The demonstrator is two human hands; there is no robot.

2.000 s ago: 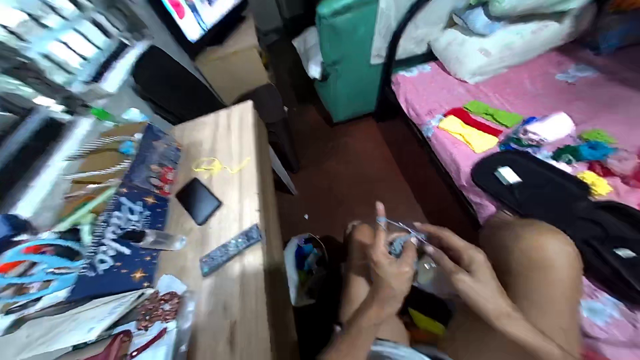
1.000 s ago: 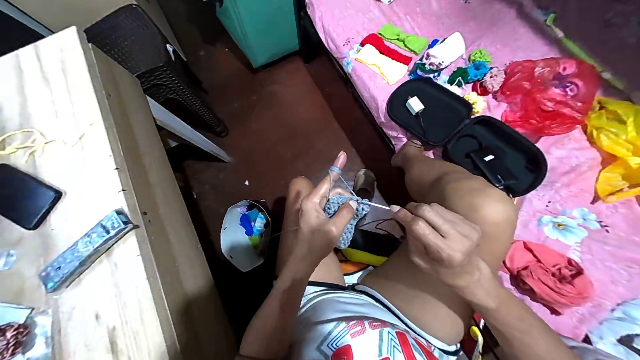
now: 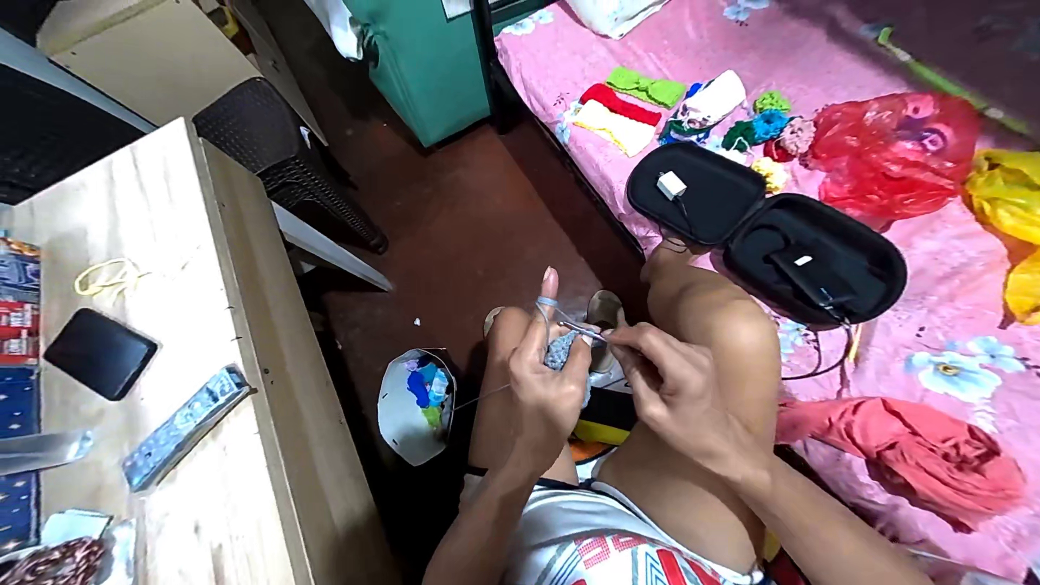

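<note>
Between the thumb and fingers of my left hand is a small piece of grey-blue crochet. Grey-blue yarn wraps the raised index finger of that hand, and a strand runs down toward a white container holding blue and green yarn. My right hand grips a thin crochet hook, whose tip is at the upper edge of the piece. Both hands are close together above my lap. My palm and fingers hide part of the crochet piece.
A wooden table on the left bears a black phone, a wrapped remote control and yellow yarn. On the pink bed at right lie an open black case, knitted pieces, plastic bags and coral cloth.
The view has swung right and down since the first frame. Both hands stay together at the crochet piece; the hook lies nearer the raised left index finger than one second ago.
</note>
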